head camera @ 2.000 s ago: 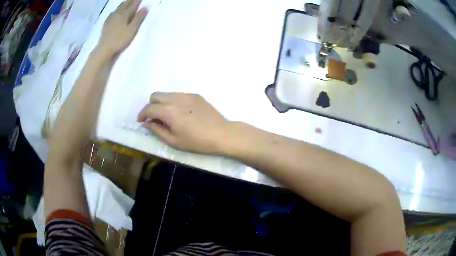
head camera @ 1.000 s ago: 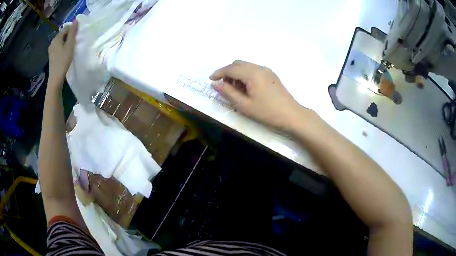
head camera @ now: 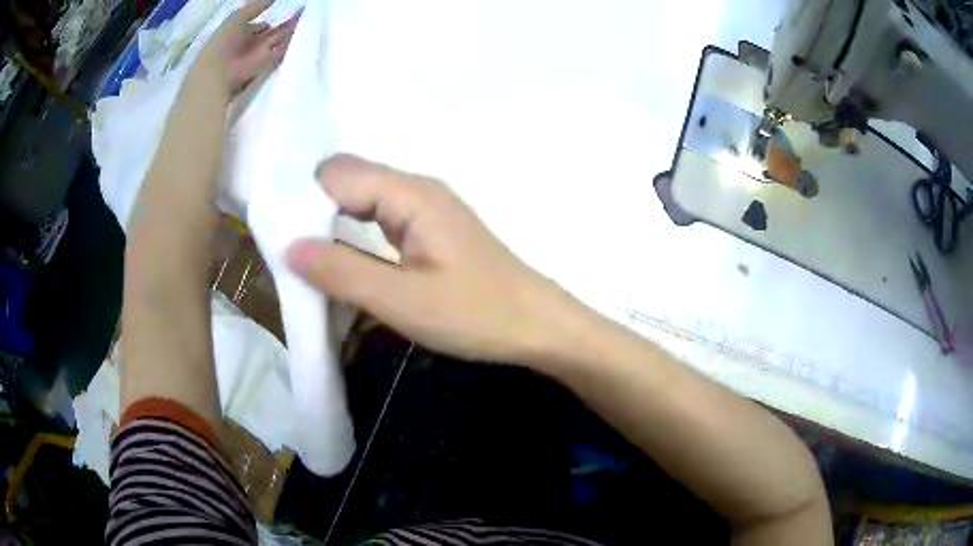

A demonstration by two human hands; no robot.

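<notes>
A white fabric panel (head camera: 286, 181) lies over the table's left part and hangs over the front edge as a long soft fold. My right hand (head camera: 427, 261) is at this panel, blurred, with thumb and index finger apart at its right side; the thumb tip overlaps the cloth. My left hand (head camera: 254, 48) is at the upper left, among the white cloth, its fingers partly spread; whether it grips cloth is unclear. More white cut pieces (head camera: 133, 133) are heaped at the left, beside and behind my left forearm.
The sewing machine head (head camera: 827, 59) and its machine bed (head camera: 854, 213) are at the upper right, with an orange-brown block (head camera: 782, 160) by the foot. Black scissors (head camera: 939, 208) and pink-handled snips (head camera: 931, 304) lie right. A cardboard box (head camera: 248, 464) with white pieces (head camera: 251, 368) is below the table's left edge.
My left hand has moved up and right from the far left, and the white panel now lies across the table edge. My right hand has moved left to the cloth, uncovering the printed ruler.
</notes>
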